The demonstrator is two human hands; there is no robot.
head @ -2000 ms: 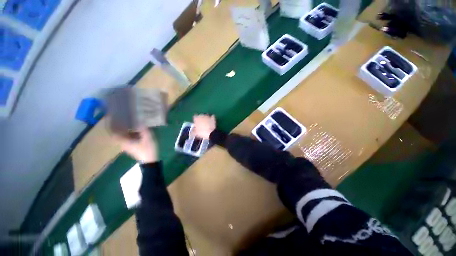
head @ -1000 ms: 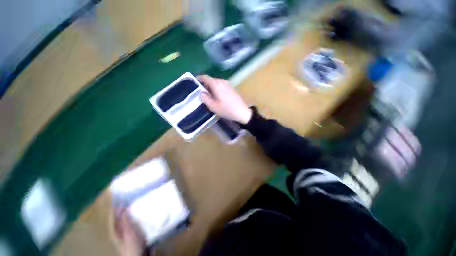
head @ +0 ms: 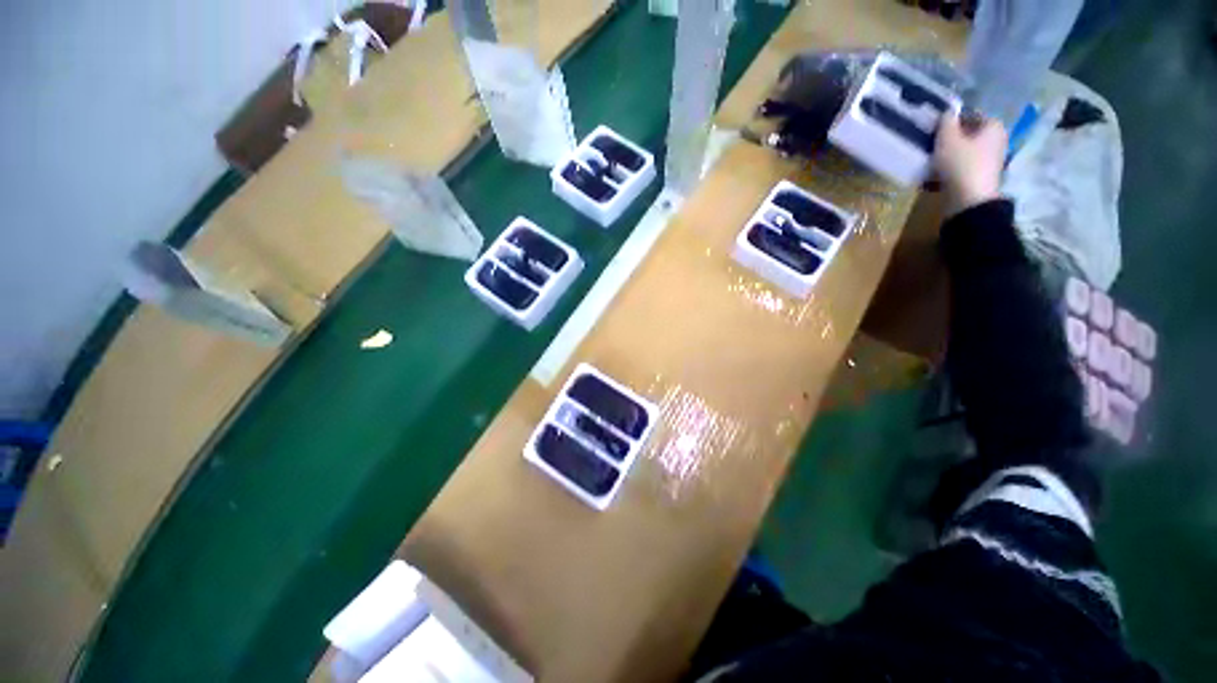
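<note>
My right hand is at the upper right and grips the right side of a white inner tray with black units in it. The tray is held beside a dark bundle. A second filled tray lies on the bench just below it. A third filled tray lies on the cardboard covering nearer me, two dark oblong units with a small dark piece between them. White boxes or lids stand at the bottom edge, cut off. My left hand is not in view.
Two filled trays sit on the green belt. Pale upright cartons or plates lean along the belt. A yellow scrap lies on the belt. Pinkish parts trays are low at right.
My right hand has moved from above the belt edge to the far right end of the bench, where it grips a tray. My left hand has left the picture; it was at the white boxes.
</note>
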